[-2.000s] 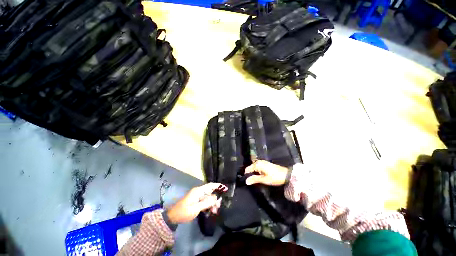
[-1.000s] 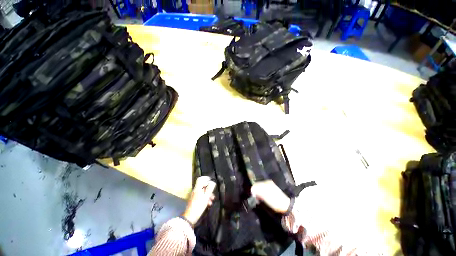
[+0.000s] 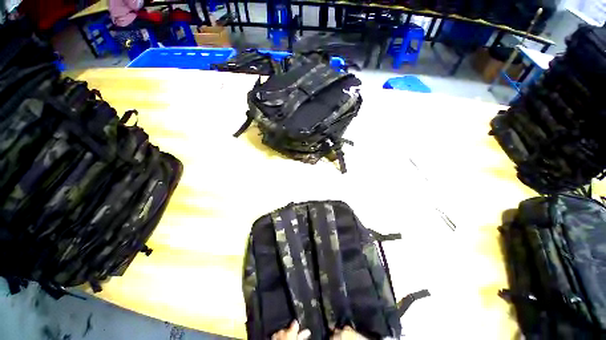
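A camouflage backpack point(image 3: 359, 265) lies on the table in front of me with its black back panel and two shoulder straps point(image 3: 292, 246) facing up. Black webbing tails stick out from its right side. My left hand point(image 3: 291, 331) and my right hand point(image 3: 348, 333) are at the lower part of the straps, mostly cut off by the bottom edge. Only some fingers show, so what they hold is hidden.
A tall pile of backpacks point(image 3: 80, 172) stands on the left. Another backpack point(image 3: 305, 106) lies at the far side. More bags point(image 3: 565, 259) are on the right. A thin metal tool point(image 3: 446, 219) lies on the table point(image 3: 219, 199). A blue crate point(image 3: 179, 58) and a person point(image 3: 126, 13) are beyond.
The view has tilted up and turned right, so everything sits lower and further left. My hands have moved down to the frame's bottom edge, and more of the straps shows uncovered.
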